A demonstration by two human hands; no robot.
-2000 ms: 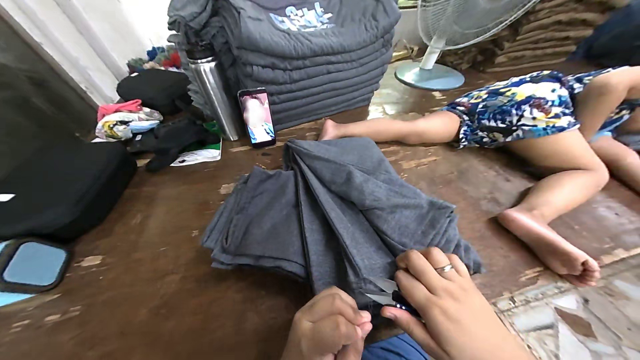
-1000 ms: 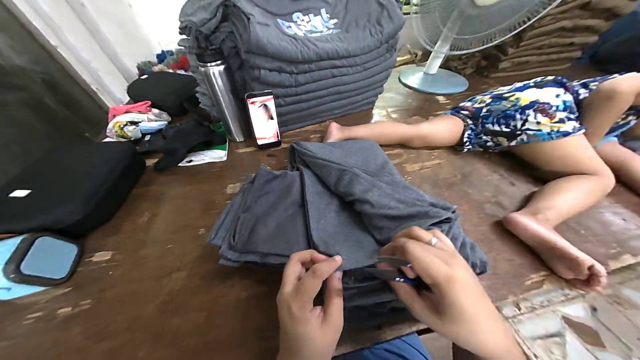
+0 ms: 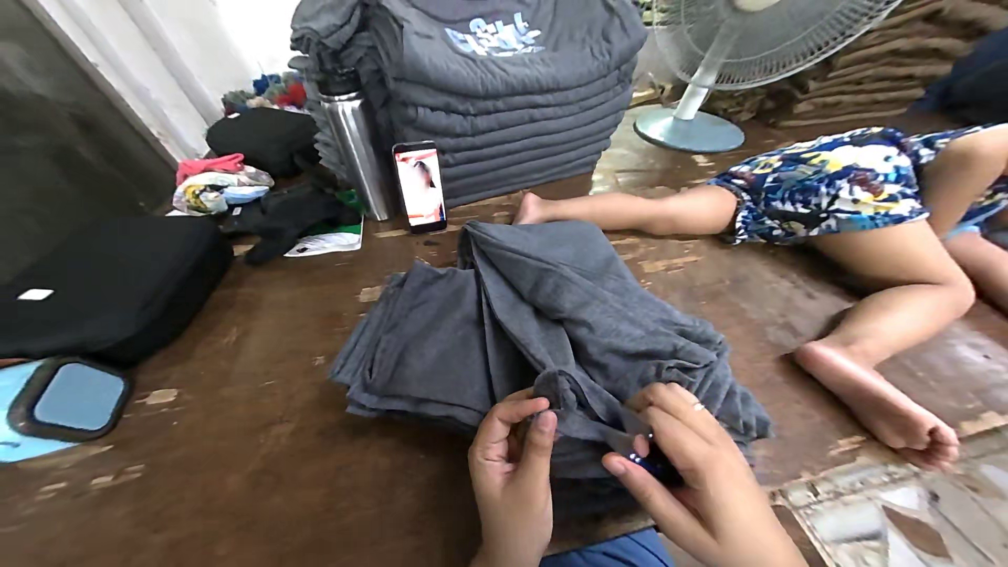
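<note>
A pile of dark grey cloth garments (image 3: 441, 339) lies in front of me on a worn wooden surface. My left hand (image 3: 516, 465) pinches a folded edge of the top garment (image 3: 567, 276) between thumb and fingertips. Close beside it, my right hand (image 3: 685, 465) holds small thread snips (image 3: 650, 461) with a dark blue handle; their blades point left, against the raised cloth edge. The palm and fingers partly hide the handle. Whether the blades touch a thread cannot be seen.
Behind the pile stand a smartphone (image 3: 420, 187), a steel bottle (image 3: 358, 150) and a tall stack of grey shirts (image 3: 512, 102). A fan (image 3: 693, 110) is at the back. A person's bare legs (image 3: 866, 354) lie at right. A black case (image 3: 110, 283) and blue-grey object (image 3: 79, 398) are at left.
The cloth edge between my hands is now lifted and bunched, where it lay flatter a second ago. Both hands stay near the front of the pile. The phone's screen picture differs from two seconds ago.
</note>
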